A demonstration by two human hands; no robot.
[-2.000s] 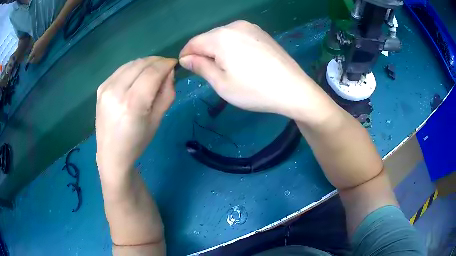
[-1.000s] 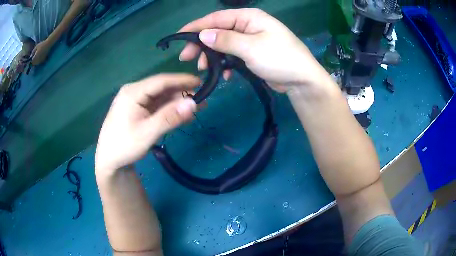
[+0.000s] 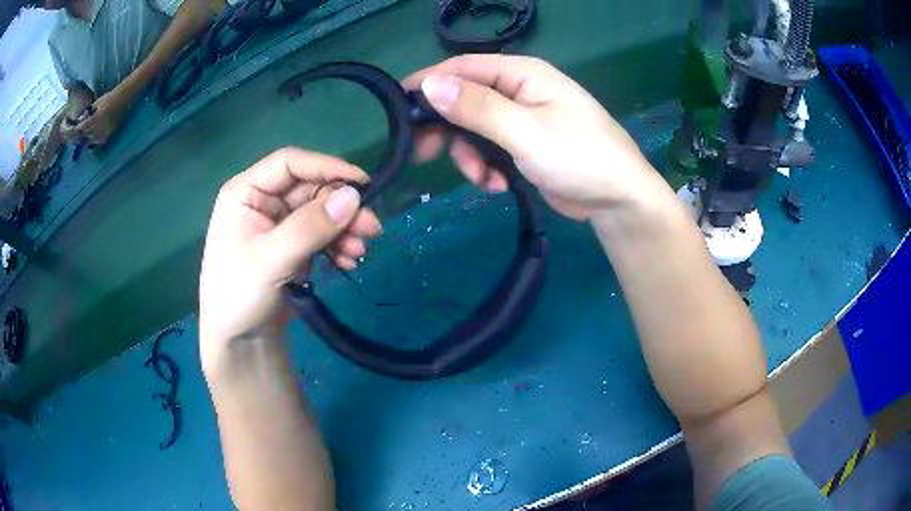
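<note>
A black headband point(image 3: 440, 354) arcs between my hands above the bench. A thinner black yoke point(image 3: 398, 125) meets its upper end. My right hand point(image 3: 544, 130) grips the joint of yoke and headband between thumb and fingers. My left hand point(image 3: 275, 235) pinches the yoke's lower end; the exact fingertip contact is partly hidden. The yoke's other end points left, free. The headband's lower left end is beside my left palm. A thin dark wire hangs below my left fingers.
The hand press point(image 3: 739, 150) with a white pad point(image 3: 734, 240) stands right. Loose yokes point(image 3: 165, 384) lie left. A black headband point(image 3: 484, 22) lies at the back. A blue tray point(image 3: 869, 110) and blue bin point(image 3: 884, 339) are right. Another person point(image 3: 120, 60) works opposite.
The headband was lying on the bench and is now held up with the yoke at its end. Since the last earlier frame, my left hand has moved slightly along the yoke's lower end.
</note>
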